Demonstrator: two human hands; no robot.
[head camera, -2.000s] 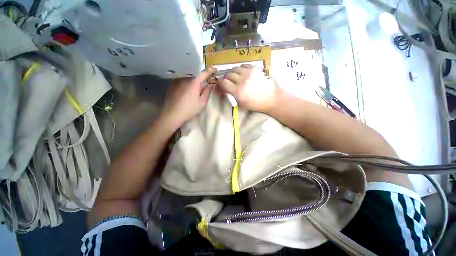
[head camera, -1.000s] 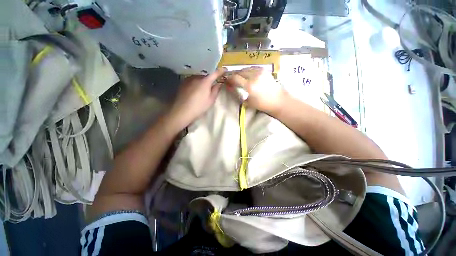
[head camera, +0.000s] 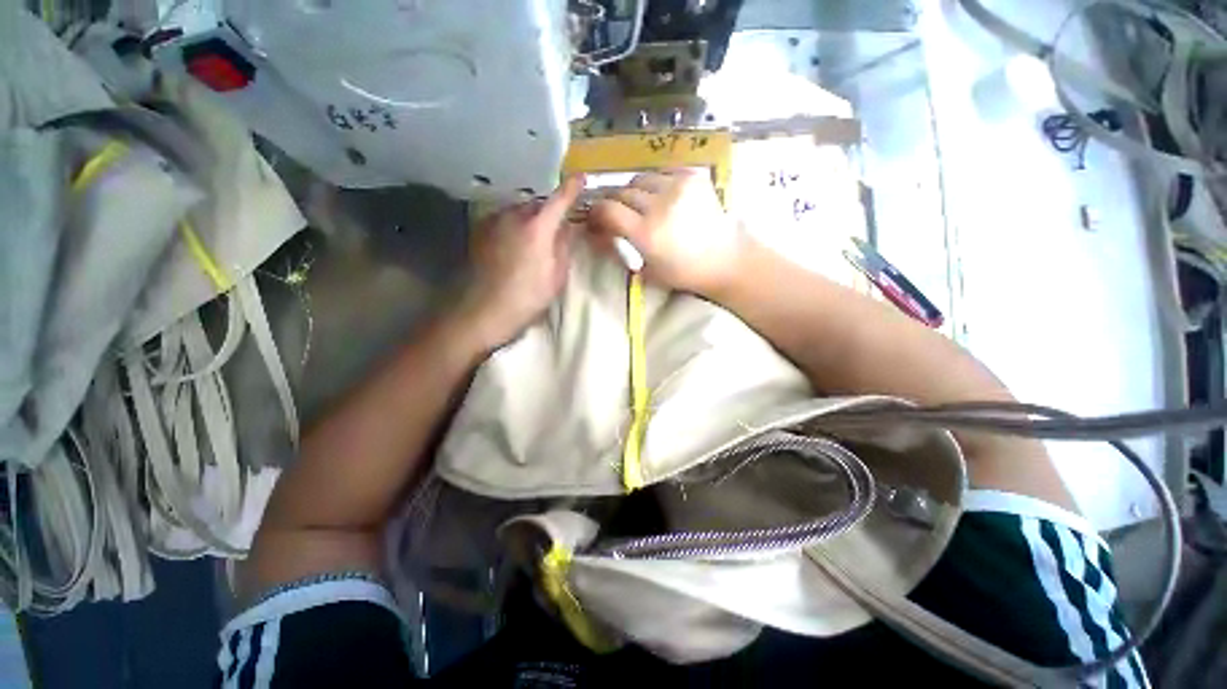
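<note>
The beige bag body (head camera: 538, 404) hangs from the clamp down to my lap, with a yellow binding tape (head camera: 637, 377) down its middle and a curved zipper (head camera: 754, 538) at its opening. My left hand (head camera: 522, 263) and my right hand (head camera: 677, 236) hold the bag's upper edge at the front of the yellow-orange clamp frame (head camera: 646, 150). The fingertips are close together, and the edge between them is mostly hidden. The needle area (head camera: 662, 81) is right above the clamp.
The white machine head (head camera: 404, 88) is at upper left. Red-and-black snips (head camera: 894, 280) lie right of my right forearm. Beige bags with hanging straps (head camera: 81, 269) are piled at left. Bag straps (head camera: 1063, 425) trail right. A dark cord (head camera: 1063, 132) lies upper right.
The view has shifted slightly. Both hands stay at the clamp's front edge with the bag, with only small finger movements.
</note>
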